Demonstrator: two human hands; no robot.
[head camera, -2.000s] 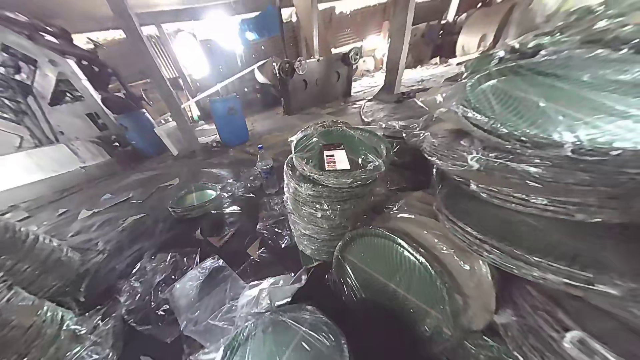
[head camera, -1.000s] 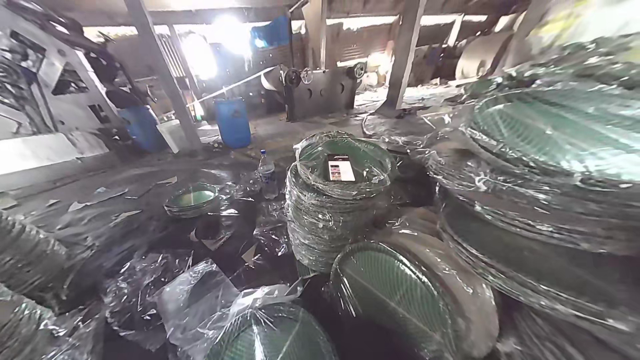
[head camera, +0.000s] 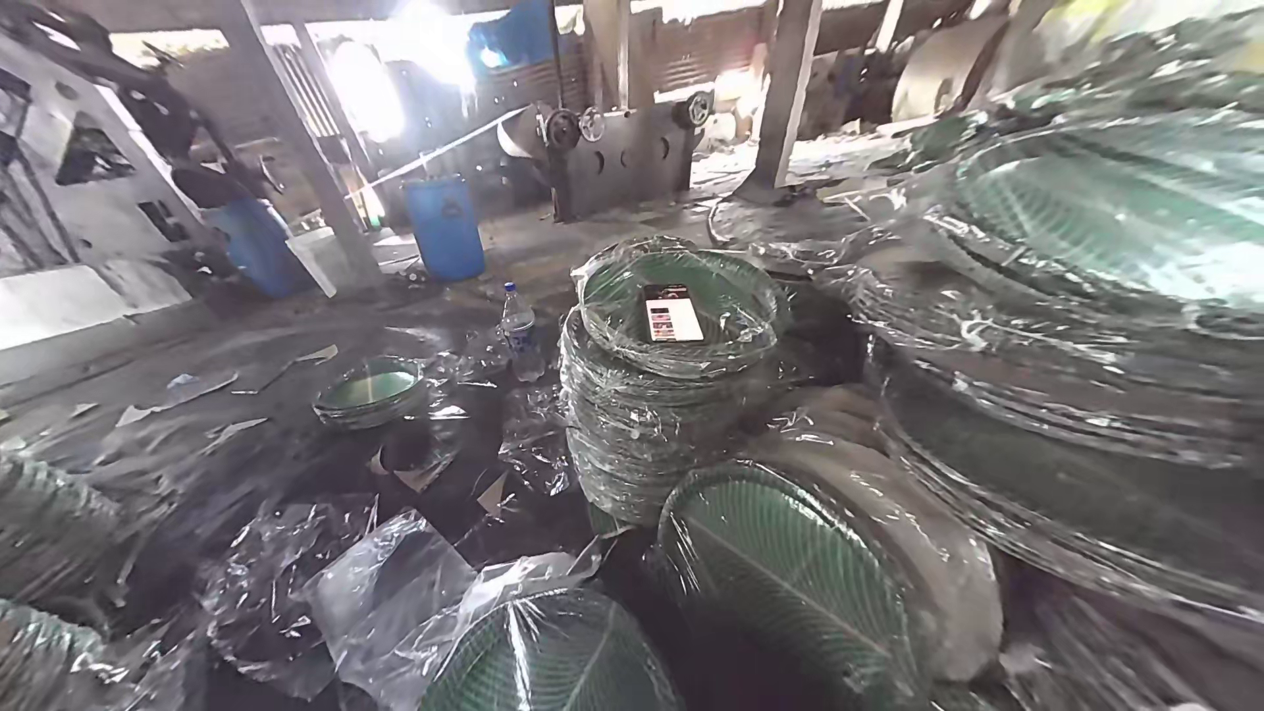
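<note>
Neither of my hands shows in the view. A tall stack of green plates in clear plastic wrap (head camera: 642, 425) stands at the centre, and a smartphone with a lit screen (head camera: 673, 314) lies on its top. In front of it, a wrapped pack of green leaf-patterned plates (head camera: 790, 573) leans on its side. At the bottom edge is another green leaf-patterned plate under clear film (head camera: 553, 657), with a clear plastic bag (head camera: 390, 592) to its left. Large wrapped stacks of green plates (head camera: 1106, 212) fill the right side.
A plastic bottle with a blue cap (head camera: 521, 334) stands left of the central stack, near a small stack of green plates (head camera: 367, 390). Farther back are a blue drum (head camera: 444, 229), another blue drum (head camera: 259, 247), a metal machine (head camera: 627, 158) and posts. Wrapped stacks (head camera: 59, 533) edge the left.
</note>
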